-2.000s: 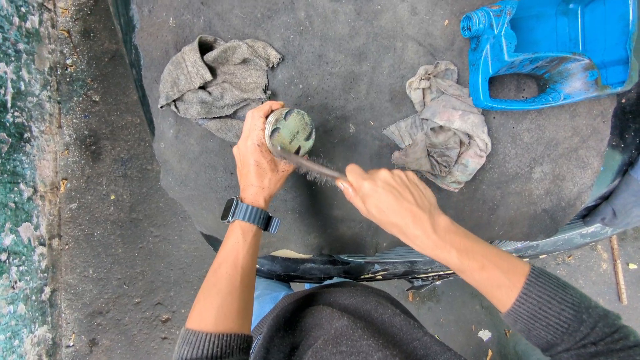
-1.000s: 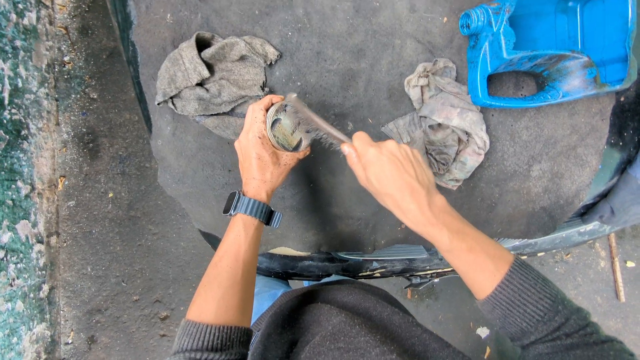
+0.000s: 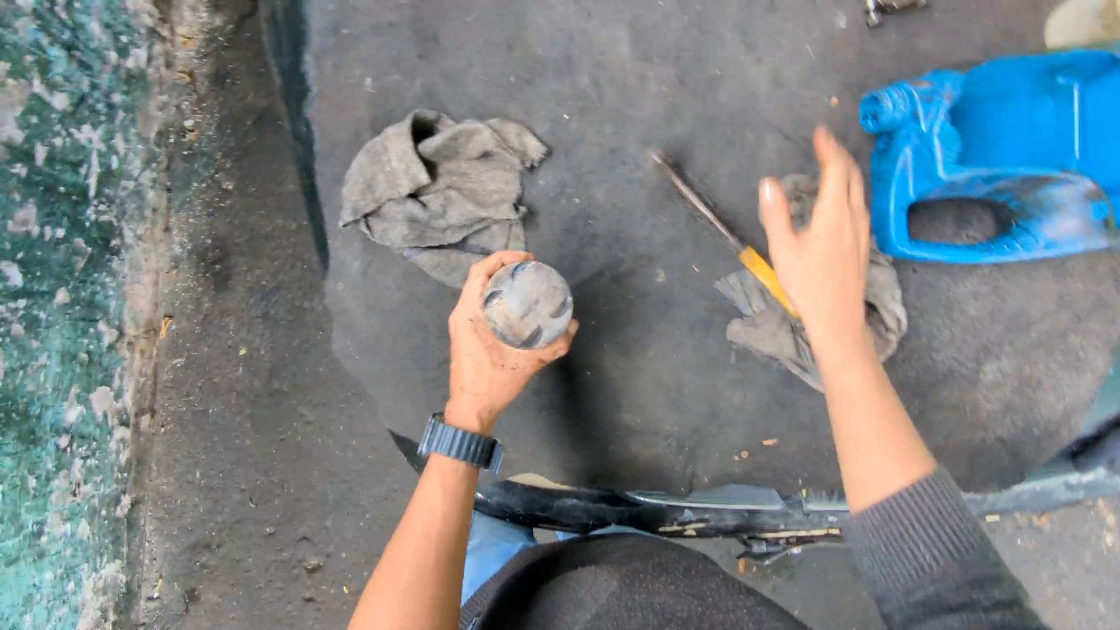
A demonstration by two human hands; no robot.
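Note:
My left hand [image 3: 494, 354] grips an engine piston [image 3: 528, 304], its round grey crown with valve recesses facing up. My right hand [image 3: 822, 245] is raised with its fingers apart and holds nothing. Beneath and beside it lies a wire brush [image 3: 700, 201] with a yellow handle, its thin end pointing to the upper left. The handle end rests on a crumpled grey rag [image 3: 885, 297], which the hand partly covers. Another grey rag [image 3: 446, 188] lies just beyond my left hand.
A cut-open blue plastic jug [image 3: 1006, 114] lies at the right on the dark work surface [image 3: 630, 79]. A small metal part [image 3: 875, 12] is at the top edge. A painted, peeling green wall [image 3: 66, 289] runs along the left.
My right hand has let go of the brush and moved right, over the rag. The brush was against the piston's crown before. My left hand still holds the piston, whose crown now looks greyer and more evenly visible.

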